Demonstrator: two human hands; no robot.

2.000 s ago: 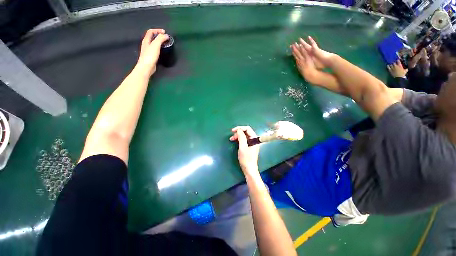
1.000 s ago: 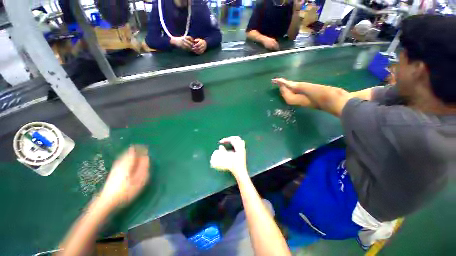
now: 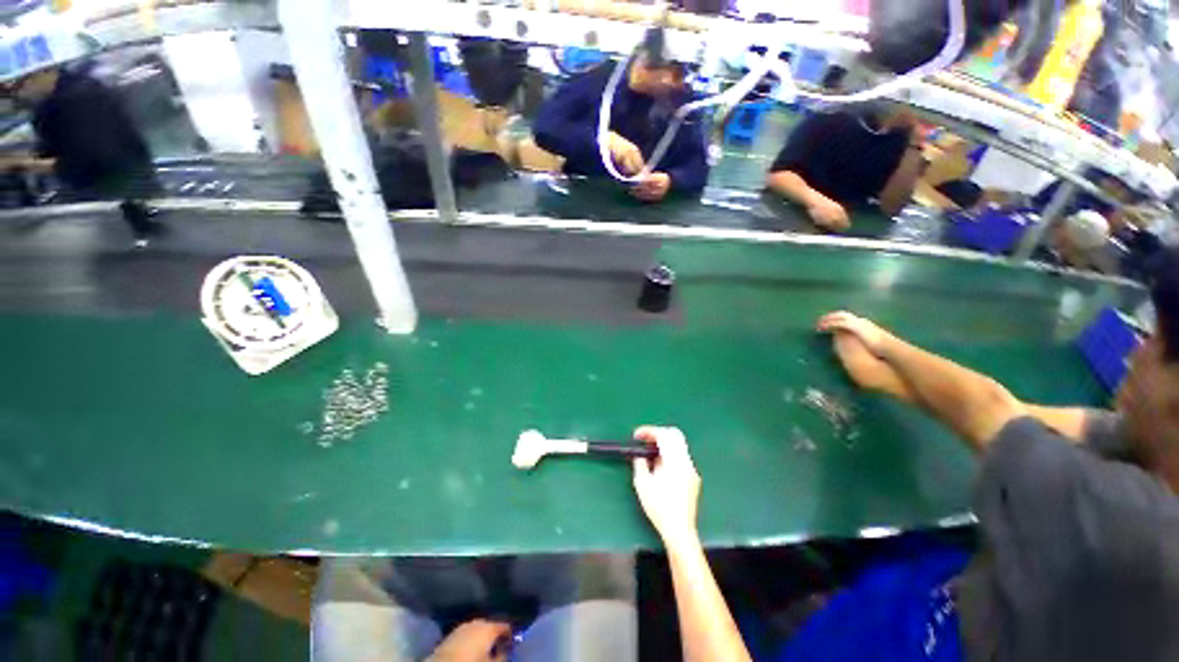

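Note:
The mallet (image 3: 569, 448) lies level over the green tabletop, its cream head to the left. My right hand (image 3: 667, 476) is closed around the end of its black grip. My left hand (image 3: 476, 640) is low at the bottom edge, over my lap, partly cut off; whether it holds anything cannot be told. The black housing (image 3: 657, 288) stands upright at the back, on the dark belt, away from both hands. A pile of small silver rings (image 3: 352, 404) lies left of the mallet.
A white round housing (image 3: 265, 310) with a blue item in it stands left of the white post (image 3: 369, 220). A neighbour's arms (image 3: 918, 375) reach over the table at right, by another ring pile (image 3: 828, 414). A metal rail and seated workers are behind.
The view has swung left and up. My left hand has gone from beside the left ring pile down to my lap. The mallet head now points left instead of right. The housing stands released.

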